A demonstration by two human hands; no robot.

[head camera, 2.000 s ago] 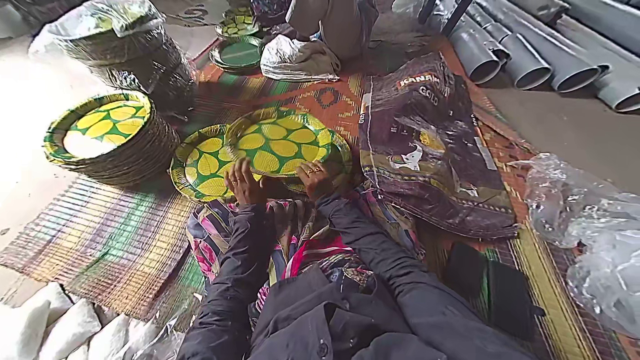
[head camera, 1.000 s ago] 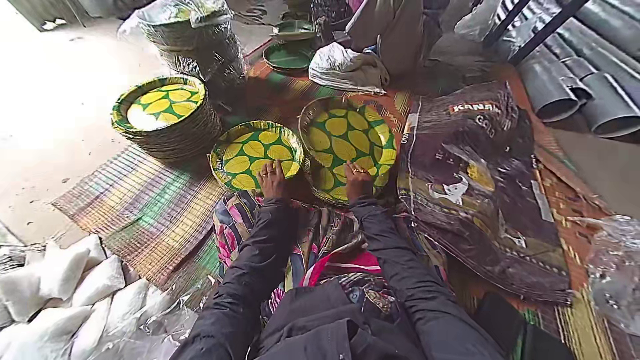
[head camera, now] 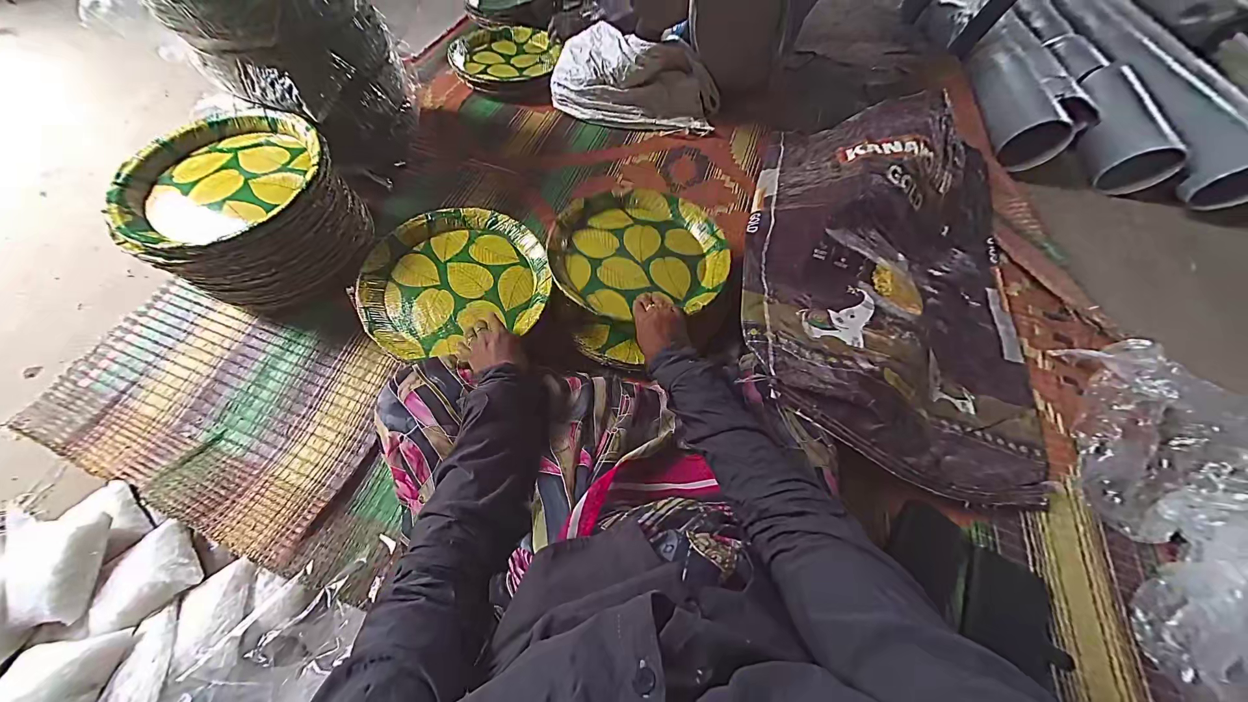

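Observation:
Two round green plates with yellow leaf prints lie side by side before my knees. My left hand (head camera: 490,343) rests on the near rim of the left leaf-print plate (head camera: 453,283). At the near right edge of the right leaf-print plate (head camera: 639,255), my right hand (head camera: 660,324) has its fingers over the rim; another leaf-print plate (head camera: 609,341) shows beneath it. Whether either hand grips firmly is hard to see. A tall stack of the same plates (head camera: 244,210) stands to the left of them.
Right of the plates lies a dark printed woven sack (head camera: 877,312). Beyond are a white cloth bundle (head camera: 629,78), more leaf-print plates (head camera: 504,58) and grey pipes (head camera: 1121,127). White packets (head camera: 146,575) lie at lower left, clear plastic wrap (head camera: 1170,468) at right, all around a woven mat (head camera: 224,409).
Two seconds ago the two plates overlapped with both hands at the right one; now they lie side by side, one hand at each. The right plate has shifted since one second ago, uncovering another below.

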